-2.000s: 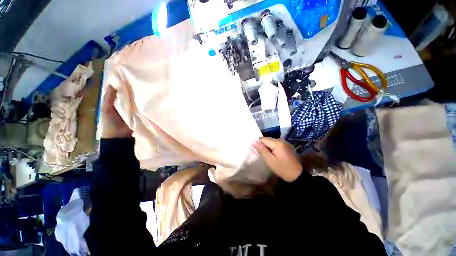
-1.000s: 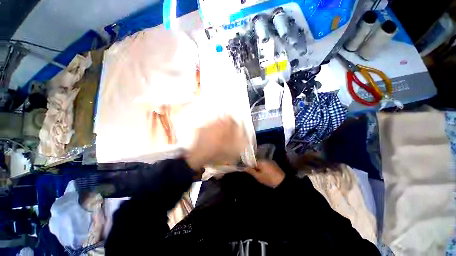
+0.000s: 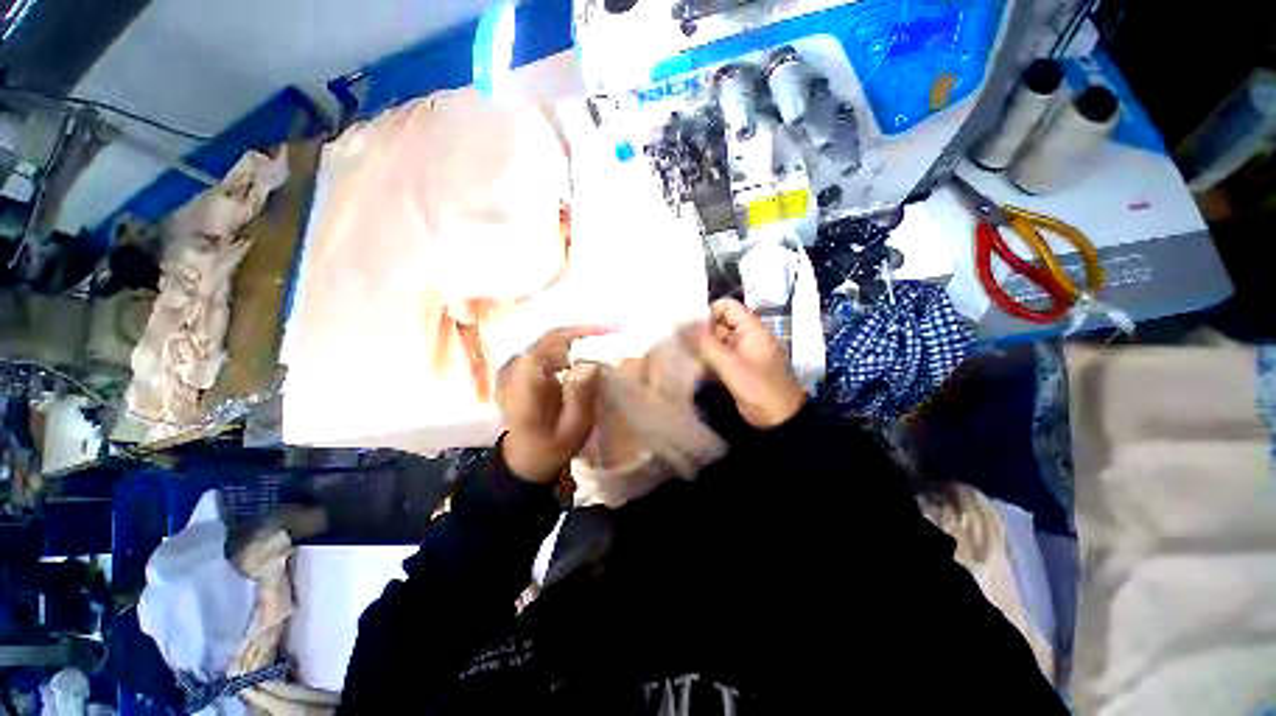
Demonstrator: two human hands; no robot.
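Observation:
A peach fabric panel lies in front of the needle area, its near part bunched and hanging over the table edge. My left hand pinches its edge at the left with thumb and forefinger. My right hand pinches its edge at the right, just below the machine head. More peach sheets lie spread left of the machine. The white sewing machine has a blue panel and a yellow sticker. The presser foot area is hard to make out in the glare.
Red and yellow-handled scissors and two thread cones stand or lie right of the machine. Checked fabric is bunched beside a white strip. Stacked panels lie at right, crumpled peach pieces at far left.
The spread sheet has been let go flat at left. My left hand has come from the far left to the middle; my right hand has moved up towards the machine.

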